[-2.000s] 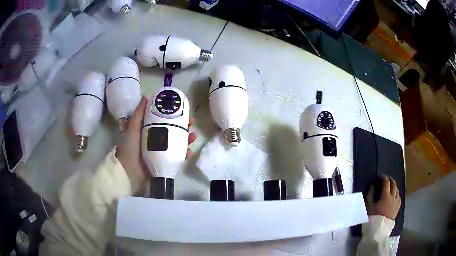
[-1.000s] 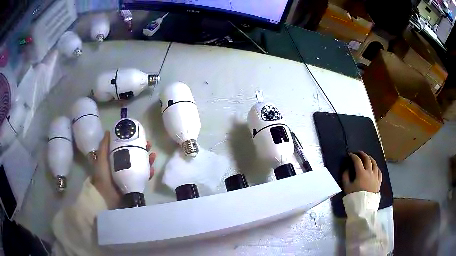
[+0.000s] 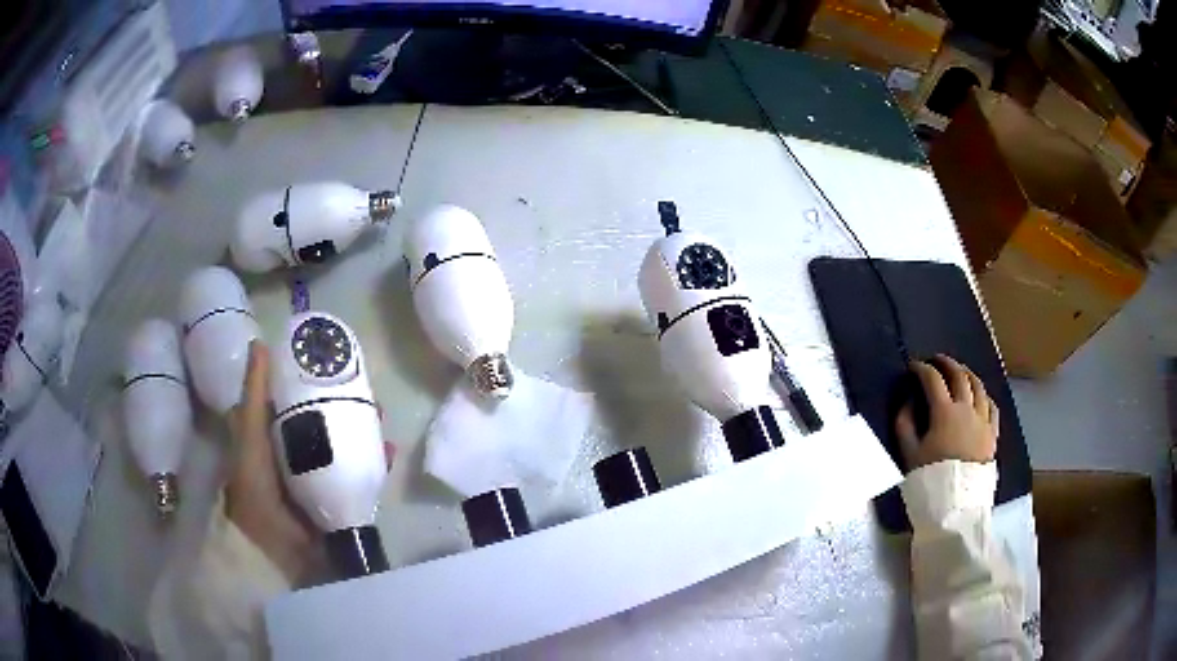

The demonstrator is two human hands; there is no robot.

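Note:
A white bulb camera stands in the leftmost black socket of the long white test socket strip. My left hand is wrapped around its left side and back, with fingertips showing at its right edge. A second bulb camera stands in the rightmost socket, its lens face towards me. The two middle sockets are empty. My right hand rests over a black mouse on the black mouse pad; the palm hides part of the mouse.
Loose bulb cameras lie at the left and centre, one touching a white crumpled cloth. A pen lies behind the right camera. The monitor is at the back. Open cartons stand at the right. A phone is far left.
The view has swung, bringing the monitor's lower edge and cartons more into frame. My left hand stays on the left camera and my right hand on the mouse.

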